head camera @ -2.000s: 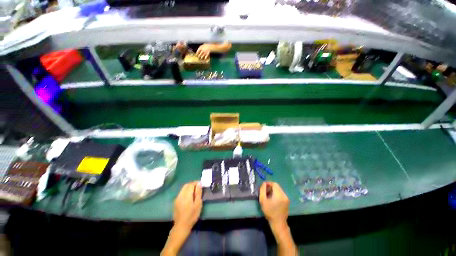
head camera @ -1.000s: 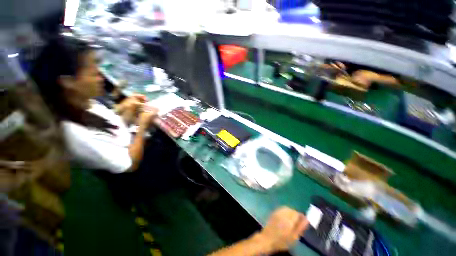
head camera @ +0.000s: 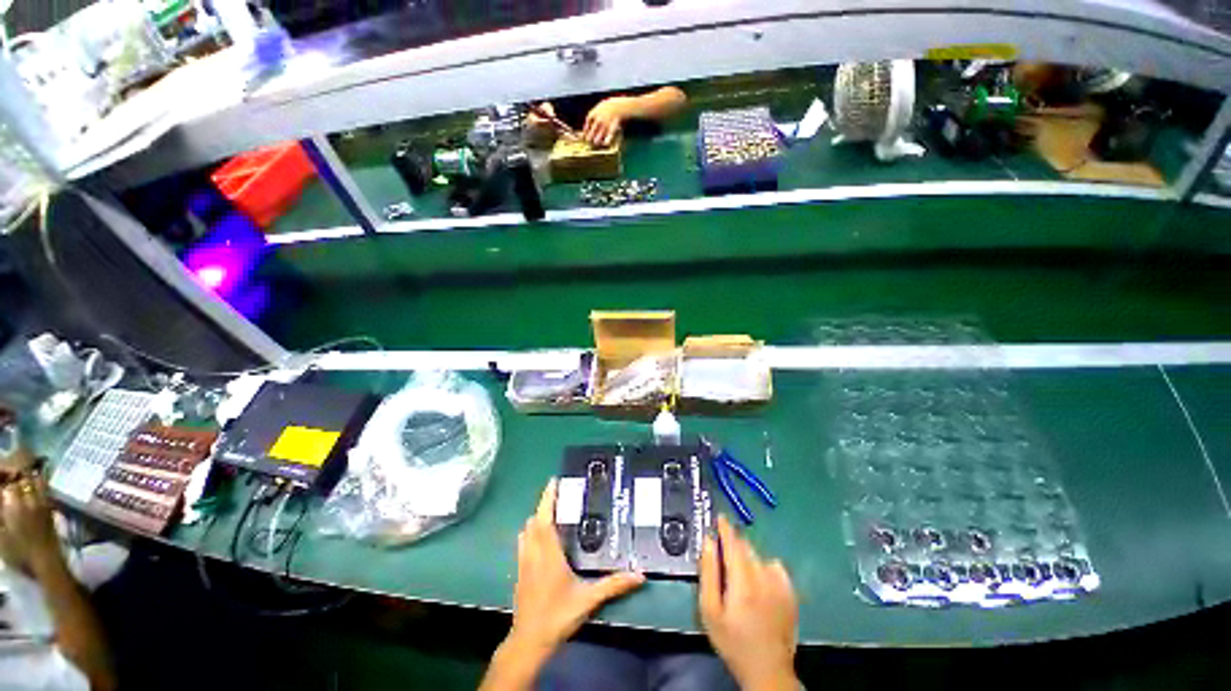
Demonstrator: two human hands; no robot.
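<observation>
Two flat black jigs (head camera: pixel 610 547) lie side by side on the bench, with white labels, white print and oval recesses holding dark round parts. My left hand (head camera: pixel 551 583) grips the left side and front edge, its thumb along the front. My right hand (head camera: pixel 751 602) is against the right edge with its fingers curled; whether it also holds a small thing is hidden. A small white squeeze bottle (head camera: pixel 667 428) with a yellow tip stands behind the jigs. Blue-handled cutters (head camera: pixel 740 483) lie to their right.
Three small cartons (head camera: pixel 635 385) stand behind. A clear blister tray (head camera: pixel 932 446), dark parts in its near rows, lies right. A round clear bag (head camera: pixel 429 466) and black equipment box (head camera: pixel 300 425) lie left. A person's arm (head camera: pixel 47 574) shows far left; other hands work across the lane.
The view swung left to a person seated beside the bench and has come back to the jigs. Both hands show at the jigs again, with the left thumb now along the front edge.
</observation>
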